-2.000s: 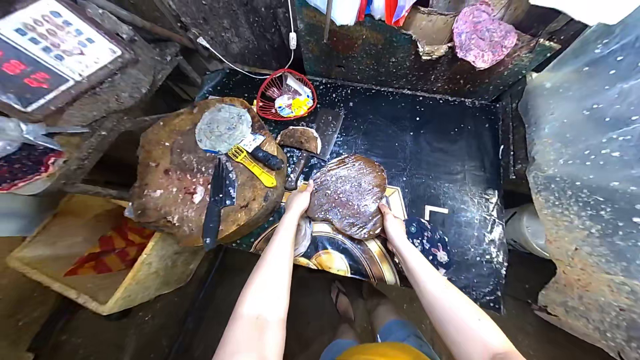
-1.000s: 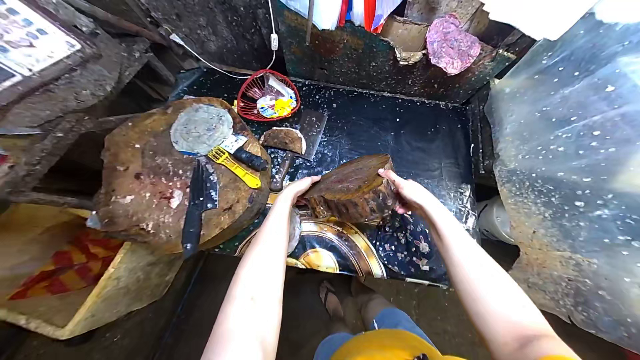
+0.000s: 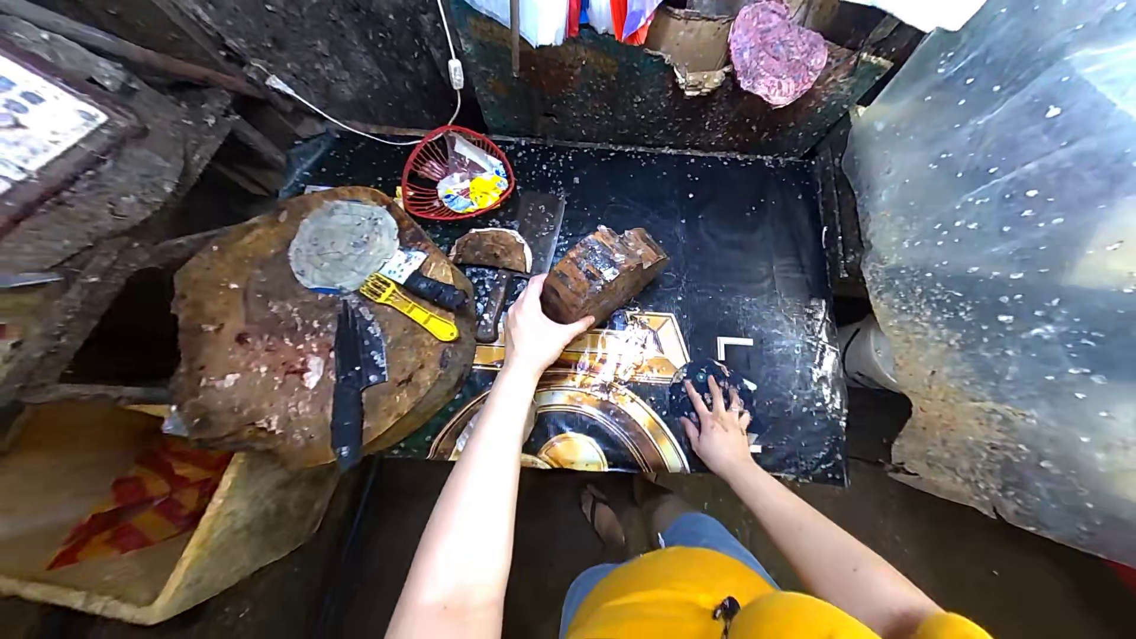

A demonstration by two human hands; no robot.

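Observation:
My left hand [image 3: 541, 330] grips the near left end of a thick wooden block [image 3: 603, 273], which is tilted up on its edge over the dark table covering [image 3: 745, 222]. My right hand [image 3: 719, 424] rests with spread fingers on a dark patterned cloth [image 3: 697, 383] near the table's front edge. A cleaver [image 3: 493, 306] with a wooden handle lies left of the block, by a half-round wooden piece [image 3: 493, 249]. On the round chopping block [image 3: 257, 355] are a black-handled knife [image 3: 348, 390], a yellow scaler-like tool [image 3: 410, 306], a second black handle [image 3: 435, 291] and a round translucent disc [image 3: 343, 244].
A red basket [image 3: 458, 172] with packets stands at the back, near a white cord [image 3: 342, 124]. A yellowish crate [image 3: 191, 568] is low at left. A plastic sheet [image 3: 1003, 266] hangs at right, beside a white bucket [image 3: 870, 353].
My right hand has left the wooden block and moved down to the patterned cloth. My left hand still holds the block, which was lying flatter two seconds ago.

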